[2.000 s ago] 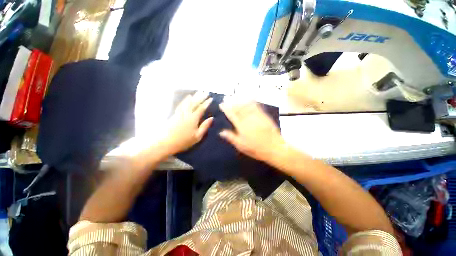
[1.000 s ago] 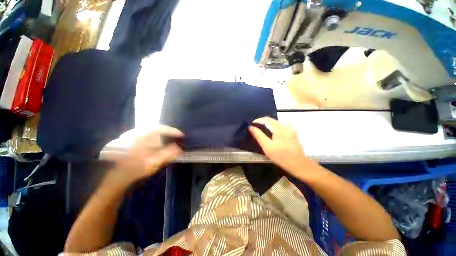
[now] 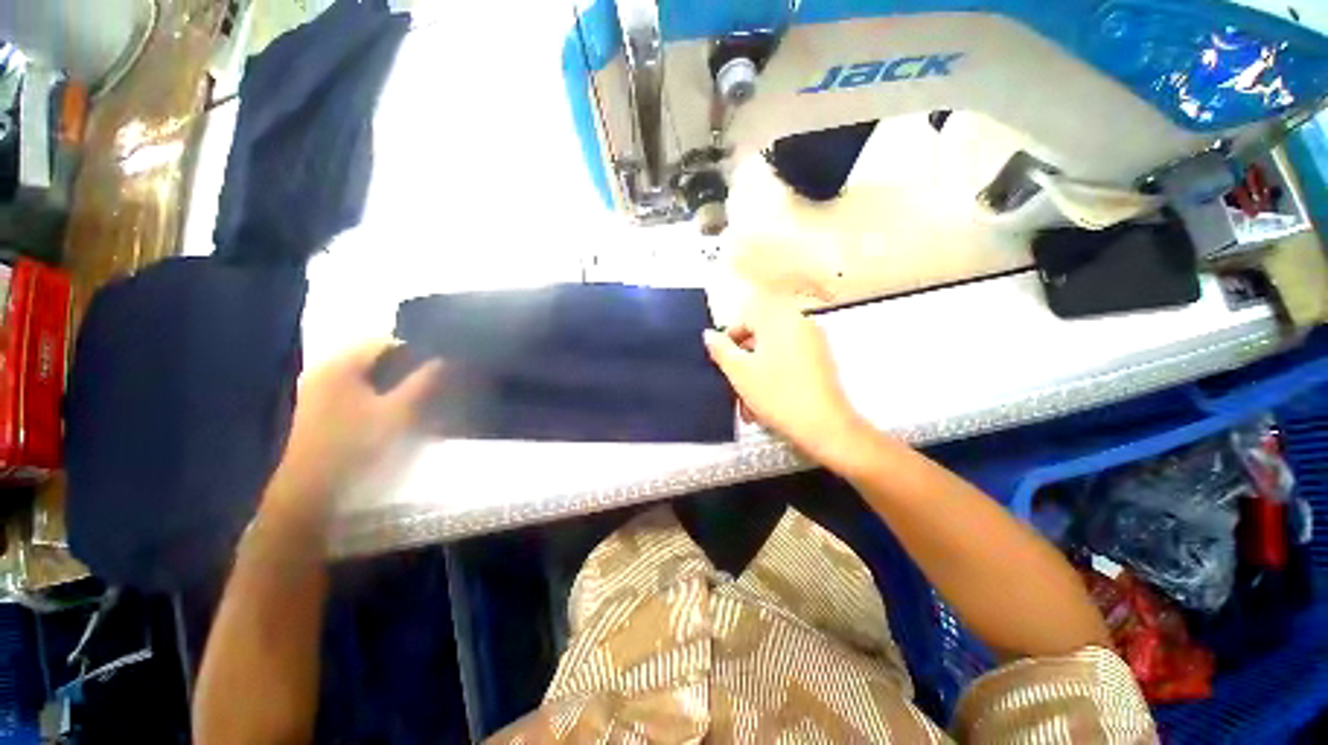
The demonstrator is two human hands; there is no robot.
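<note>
A dark navy cut piece [image 3: 575,364], folded into a rectangle, lies flat on the white table in front of the machine's needle end. My right hand [image 3: 779,371] holds its right edge between thumb and fingers. My left hand [image 3: 350,415] is blurred at its left edge, thumb and fingers apart; whether it touches the cloth is unclear. The industrial sewing machine [image 3: 888,73] with "JACK" lettering stands behind, its presser foot area [image 3: 704,204] just above the cloth in view.
Stacked navy pieces [image 3: 182,422] lie left and overhang the table edge; more navy cloth [image 3: 306,131] lies behind. A black phone-like rectangle [image 3: 1117,268] is at right. A blue crate [image 3: 1041,502] with plastic bags is below right. A red box [image 3: 32,364] is far left.
The view has shifted, so the machine appears further left. The piece, spread under both hands earlier, is now folded into a narrower rectangle. My right hand has moved to its right edge.
</note>
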